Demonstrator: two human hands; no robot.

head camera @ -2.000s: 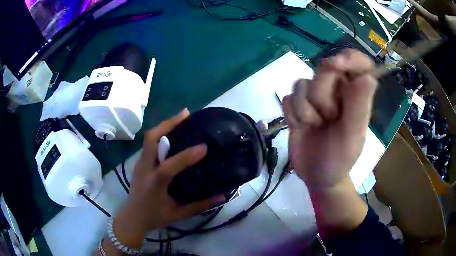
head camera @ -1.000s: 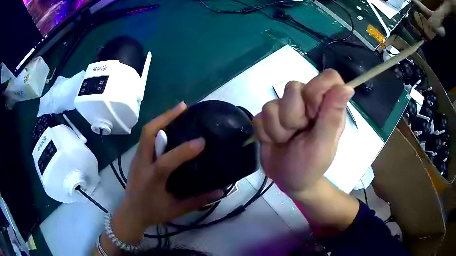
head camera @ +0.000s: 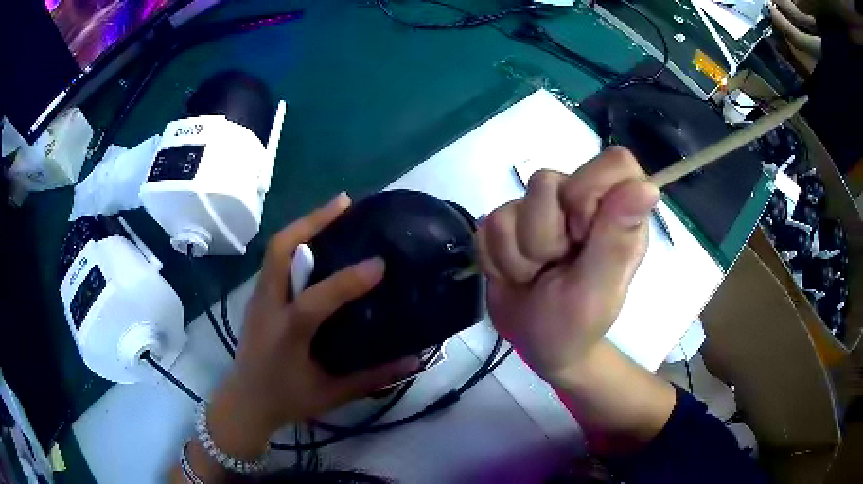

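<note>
My left hand is spread around the black ball head of a camera over the white board and holds it, with a white part of the camera beside my fingers. My right hand is a fist around a long tan stick. The stick's long end points up and right. Its other end shows below my fist, at the right side of the black head; whether the tip touches it is hard to tell.
Two white security cameras, one upper and one lower, lie at the left with cords. A monitor is at upper left. Black cables cross the white board. A brown carton and another person's hand are at right.
My right hand has come left and down to the black head, and the stick's lower end now shows beside it. My left hand keeps its hold and has moved only slightly.
</note>
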